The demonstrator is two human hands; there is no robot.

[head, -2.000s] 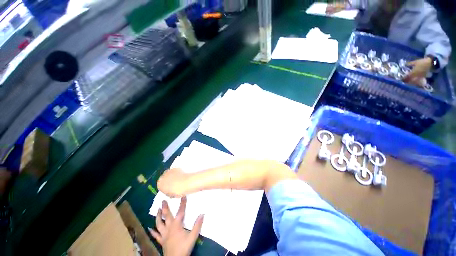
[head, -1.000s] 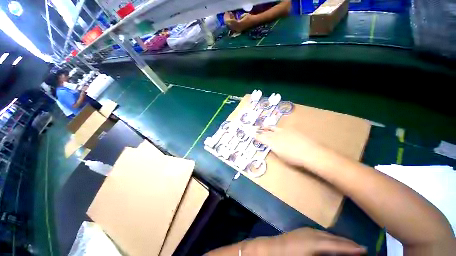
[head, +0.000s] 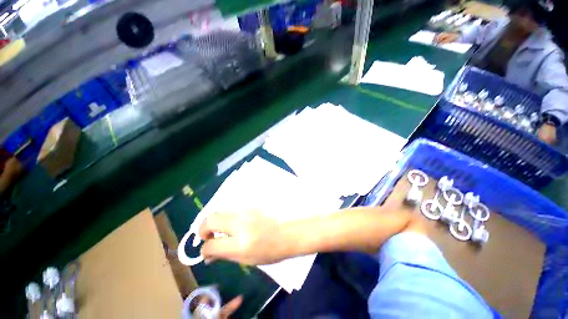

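My right hand (head: 240, 238) is over the near white sheets (head: 261, 187), back of the hand up, with a thin white ring (head: 182, 248) between its fingertips. My left hand (head: 230, 306) is at the bottom edge, mostly cut off, its fingers beside a ring-headed plastic part (head: 202, 291). The part's ring faces up; its stem and lower end are hidden. The left hand appears to hold this part, just below the white ring and not touching it.
Cardboard (head: 124, 268) at lower left bears several white parts (head: 52, 277). More white sheets (head: 336, 146) lie beyond. At right, a blue crate (head: 430, 149) holds several ring-headed parts (head: 461, 229) on cardboard. Behind it are another blue crate (head: 464, 124) and a person (head: 542, 56).
The view swung left to the parts on cardboard, then back right. My right hand left those parts and now holds a white ring over the sheets; a ring-headed part now shows at my left hand.
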